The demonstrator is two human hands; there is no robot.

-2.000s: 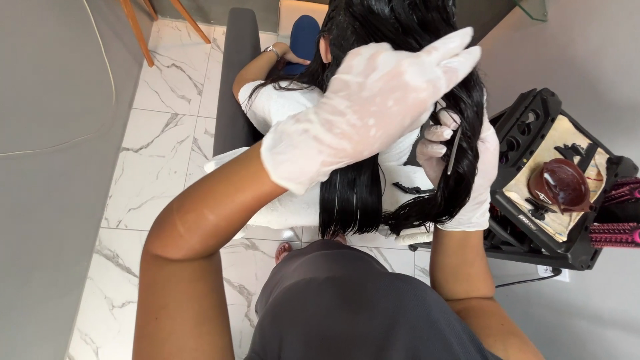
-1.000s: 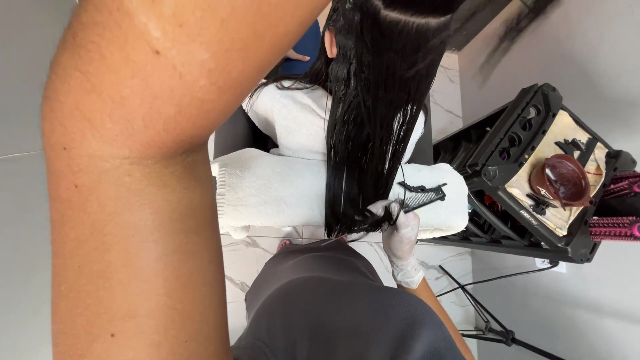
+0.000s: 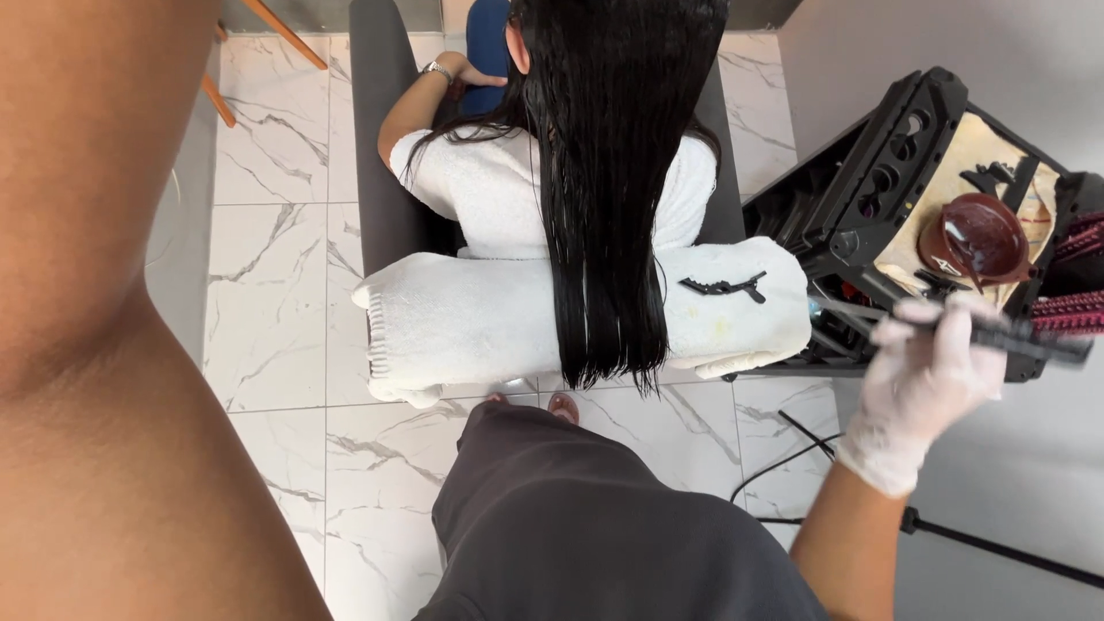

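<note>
My right hand (image 3: pixel 931 375), in a thin white glove, is closed around a black tail comb (image 3: pixel 1018 335), whose thin metal tail points left. It hovers at the near edge of the trolley. My left arm (image 3: pixel 95 259) rises large along the left side, and its hand is out of the frame. Long, wet-looking black hair (image 3: pixel 608 207) of a seated person falls straight over a white towel (image 3: pixel 470 319) on the chair back. A black hair clip (image 3: pixel 724 286) lies on that towel, right of the hair ends.
A black salon trolley (image 3: pixel 862 185) at the right holds a dark red bowl (image 3: pixel 979 237), clips and a stained cloth (image 3: pixel 936 168). Pink-and-black round brushes (image 3: pixel 1069 315) stand beside it. A cable (image 3: pixel 776 470) and a black pole (image 3: pixel 992 552) are below. Wooden legs (image 3: pixel 285 34) show top left.
My right hand has moved from the hair ends to beside the trolley, holding the comb. My left hand, over the hair two seconds ago, has left the view. The hair hangs free.
</note>
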